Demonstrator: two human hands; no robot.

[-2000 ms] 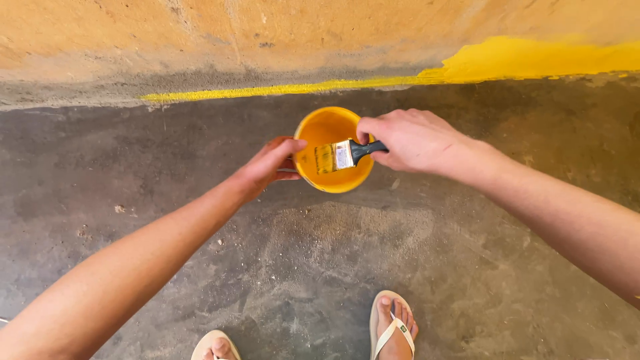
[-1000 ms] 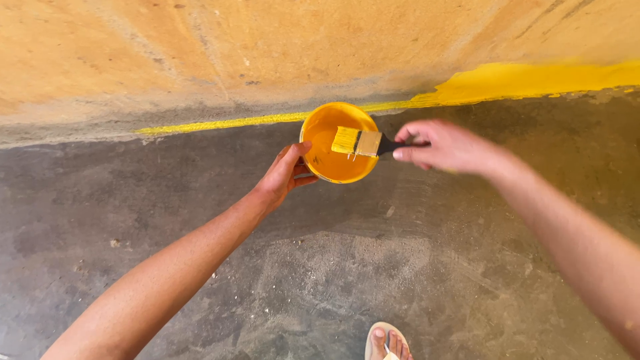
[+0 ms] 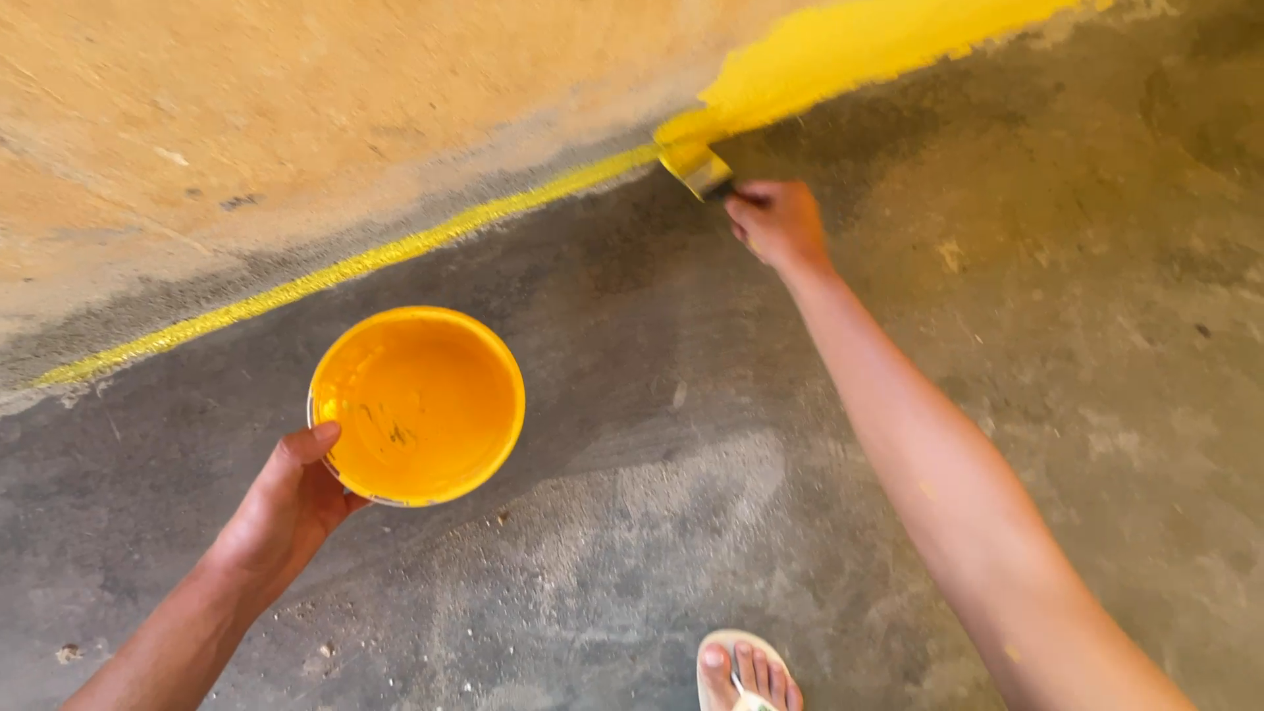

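Observation:
My left hand (image 3: 296,494) grips the round paint tub (image 3: 434,395) by its left rim, thumb over the edge and fingers underneath. Yellow-orange paint coats the tub's inside, with a few dark specks at the bottom. In my right hand (image 3: 780,222) is the dark handle of a flat paintbrush (image 3: 699,170). Its yellow-coated bristles touch the foot of the wall (image 3: 346,109), where a broad area of yellow paint (image 3: 849,59) meets a thin yellow stripe (image 3: 395,250) running down to the left.
A worn concrete floor (image 3: 612,553) with scattered grit and small crumbs lies below the wall. One foot in a light flip-flop (image 3: 746,676) stands at the bottom edge. Bare grey plaster shows above the thin stripe.
My right hand has carried the brush from over the tub to the wall's base. The tub, still in my left hand, is apart from the brush. The view has shifted and tilted.

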